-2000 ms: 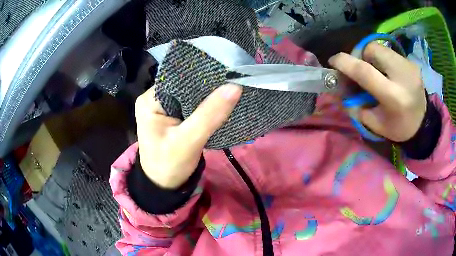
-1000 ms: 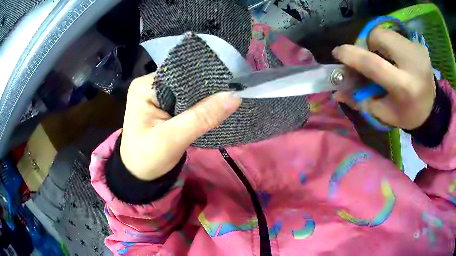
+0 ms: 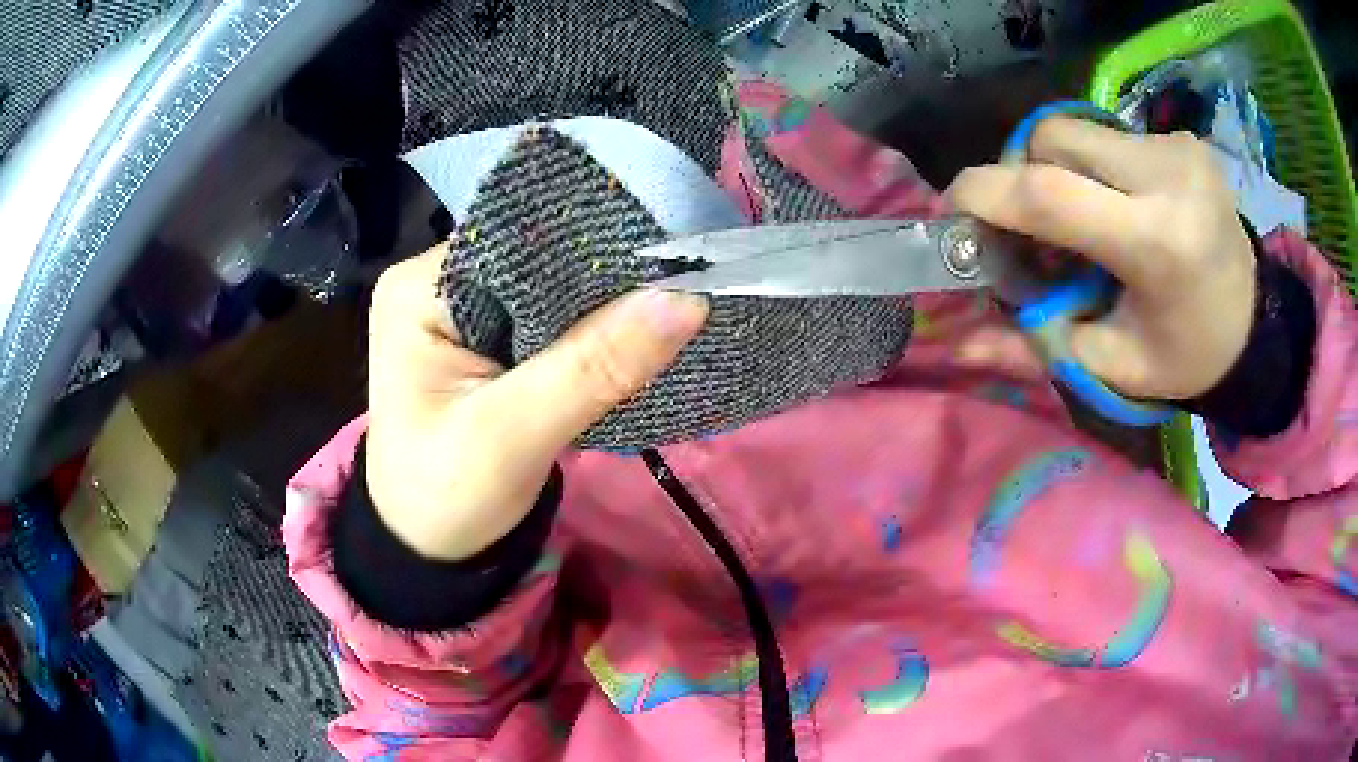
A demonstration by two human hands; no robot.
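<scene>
My left hand (image 3: 492, 395) grips a grey-black tweed fabric piece (image 3: 551, 238), with the thumb on top and the other fingers hidden behind it. Small coloured flecks show in the weave. My right hand (image 3: 1139, 238) holds scissors (image 3: 834, 261) by the blue handle loops. The long silver blades point left and look nearly closed. Their tips lie at a black motif (image 3: 685, 268) on the fabric, just above my left thumb tip. A smooth white backing (image 3: 626, 157) shows behind the piece.
A curved pale grey table edge (image 3: 112, 186) with a ruler scale is at the left. A lime green basket (image 3: 1191, 30) with pale scraps is at the right. A tan cardboard box (image 3: 119, 491) and a grey patterned fabric pile (image 3: 261, 640) are at the lower left.
The scissors have moved slightly left and their blades are closer together than before. The fabric and my left hand have shifted a little.
</scene>
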